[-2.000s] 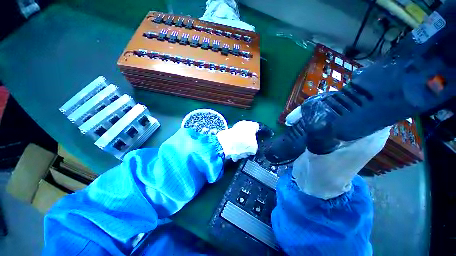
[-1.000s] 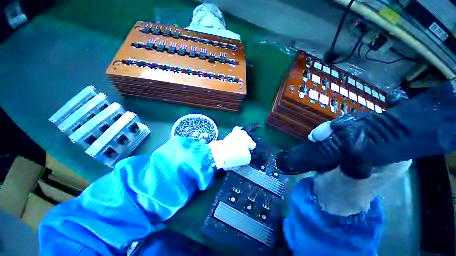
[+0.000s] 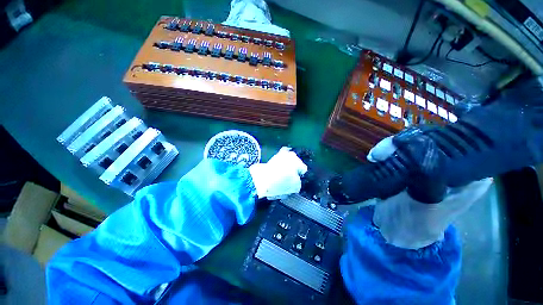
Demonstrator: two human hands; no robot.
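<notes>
My right hand, in a white glove with dark fingers, is wrapped around the thick black electric screwdriver. Its tip end points left over the fixture. My left hand, in a white glove, is at the far edge of the dark locating plate; its fingertips are dark and blurred, so what they hold cannot be told. Finned heat sinks show through the plate's windows, with small transistors and screws between them. The round white dish of tiny screws is beside my left wrist.
An orange-brown board stack with rows of legged transistors stands behind the dish. Another stack with white squares is at right. Assembled heat sinks stand at left. Cartons are at lower left. Cables run at upper right.
Since two seconds ago the screwdriver and my right hand have shifted right and lower, uncovering more of the plate and right stack. My left hand stays near the plate's far edge. The view has shifted slightly.
</notes>
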